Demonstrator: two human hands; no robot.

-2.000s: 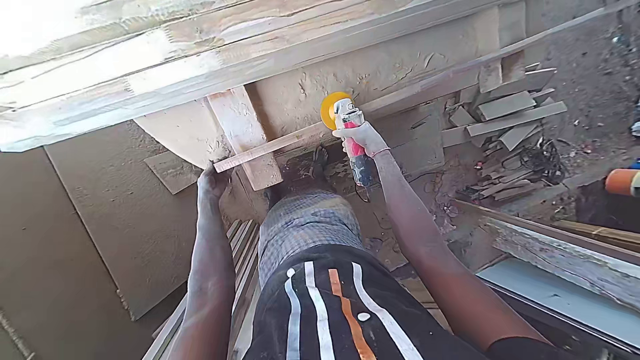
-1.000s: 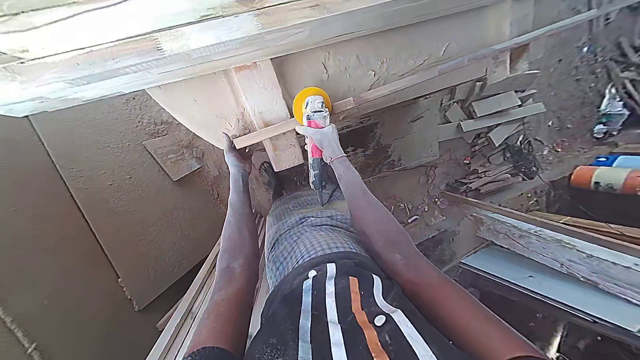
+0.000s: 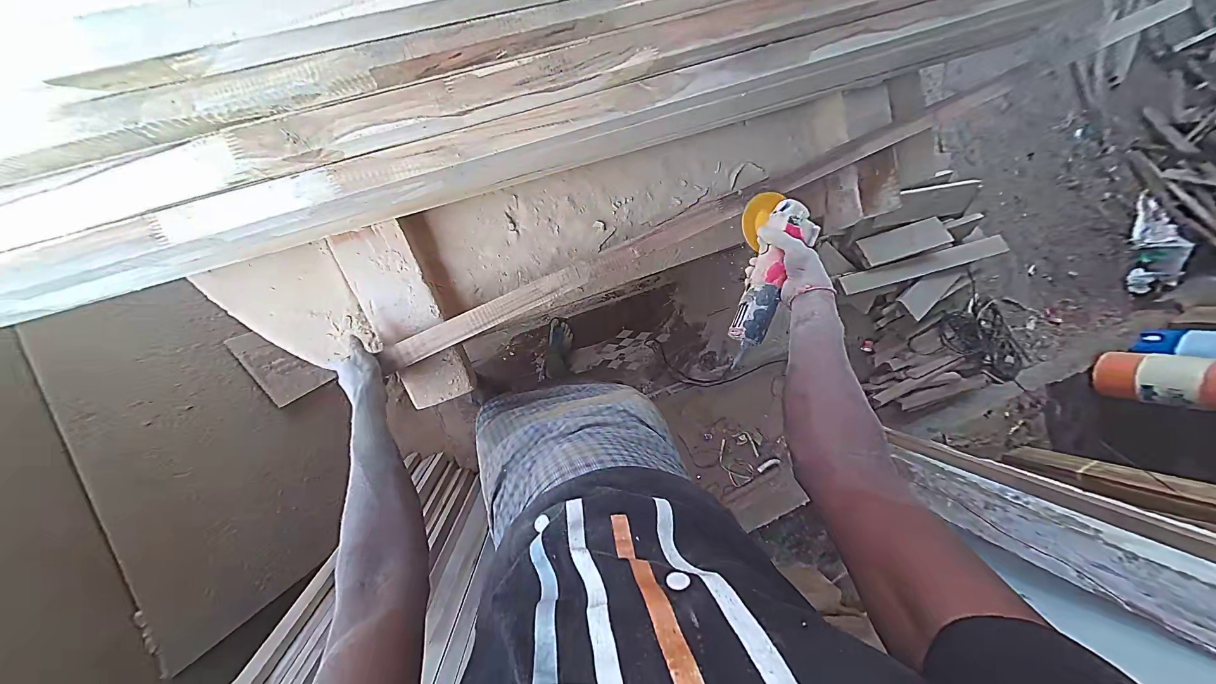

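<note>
My right hand grips a red and grey angle grinder that has a yellow disc at its head. The disc is beside the right part of a long narrow wooden strip, but whether they touch cannot be told. At the strip's left end, my left hand holds it, with the fingers partly hidden. Below the strip lies a wider dusty wooden piece, set crosswise. Both hands are coated in pale dust.
Long stacked planks span the top. Wood offcuts and a tangled cable lie at the right, near an orange and white cylinder. Large flat boards cover the left. More timber strips lie beside my legs.
From one second ago, my right hand has moved right along the strip with the grinder, away from my left hand. My left hand remains at the strip's left end.
</note>
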